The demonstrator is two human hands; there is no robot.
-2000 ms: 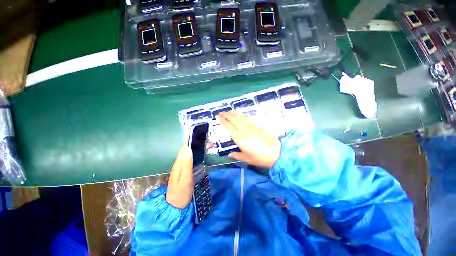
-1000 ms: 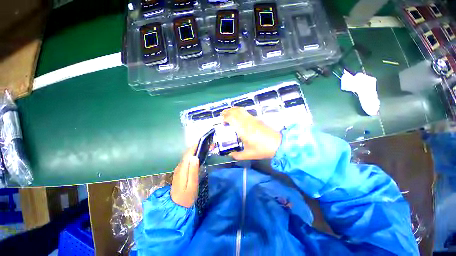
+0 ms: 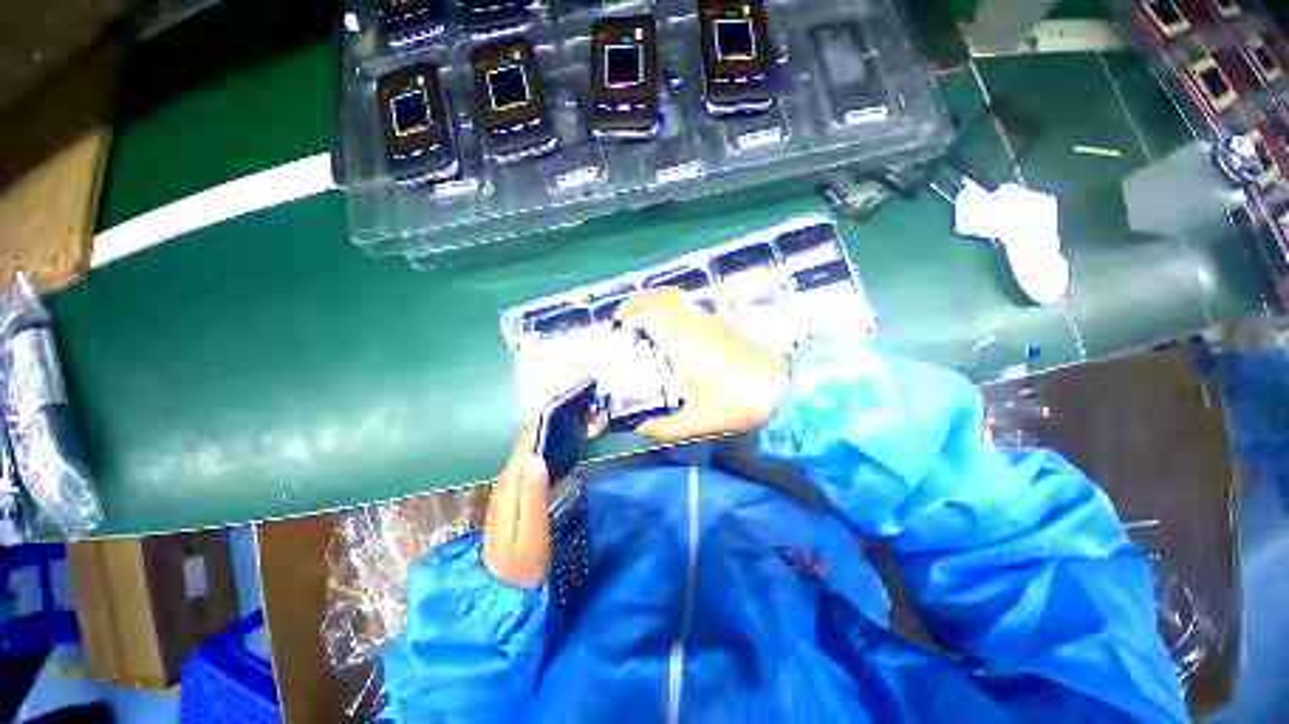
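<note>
My left hand (image 3: pixel 518 512) holds an open flip phone (image 3: pixel 567 430) upright at the bench edge, in front of my blue smock. Its dark screen half is tilted and its keypad half hangs below, partly hidden by the hand and sleeve. My right hand (image 3: pixel 711 371) is over the small white lens tray (image 3: pixel 554 371), fingers bent down at its pockets. A dark-edged piece shows beside its fingertips; whether the fingers grip it I cannot tell. Dark lenses (image 3: pixel 745 260) lie in the tray's back row.
A large clear tray (image 3: pixel 516 209) with closed phones (image 3: pixel 624 78) stands behind. A crumpled white cloth (image 3: pixel 1021 238) lies right, near dark tools. Another phone tray (image 3: pixel 1204 85) is far right. A plastic-wrapped bundle (image 3: pixel 50 410) lies left; clear film (image 3: pixel 375 566) sits below the bench edge.
The phone's screen half has tilted from nearly upright, turned edge-on, and now shows its face again. My right hand has curled lower over the tray. The view has shifted slightly.
</note>
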